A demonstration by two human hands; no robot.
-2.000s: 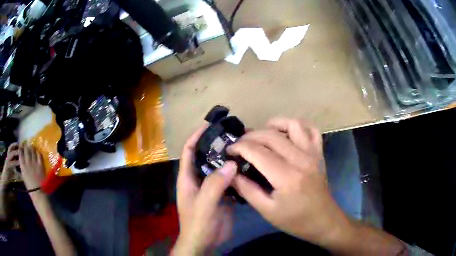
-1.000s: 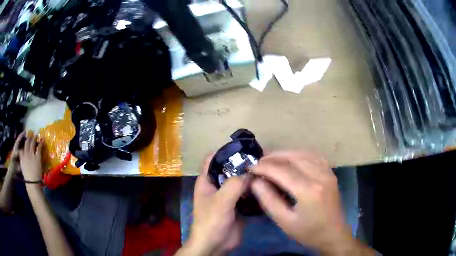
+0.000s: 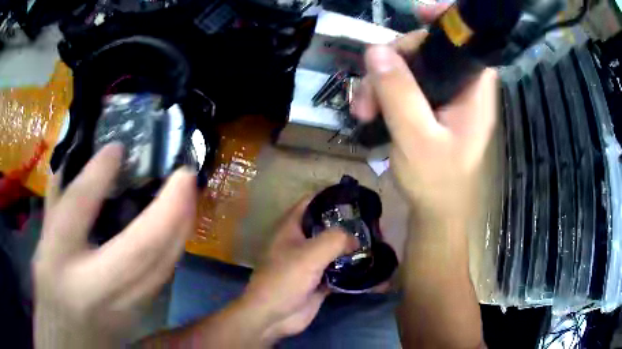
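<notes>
My left hand (image 3: 297,276) holds a black camera housing (image 3: 377,198) over the bench edge, open side up, thumb on the circuit board (image 3: 341,217) inside. My right hand (image 3: 430,129) is shut around a large black electric screwdriver (image 3: 447,58) with an orange-yellow label. The driver's lower end is beside the silver mechanism of the pale screw feeder (image 3: 310,92). Its exact tip is hard to make out, and no screw can be told.
Another person's blurred hand (image 3: 102,252) is at a board-fitted housing (image 3: 129,129) at left. Black housings pile behind it. Orange tape (image 3: 228,170) covers the bench edge. Stacked clear trays (image 3: 552,184) stand at right. A white paper scrap (image 3: 378,165) is mostly hidden.
My right hand has left the housing and now holds the screwdriver up by the feeder. My left hand keeps the housing. Another person's hand has come in at left. The view has shifted.
</notes>
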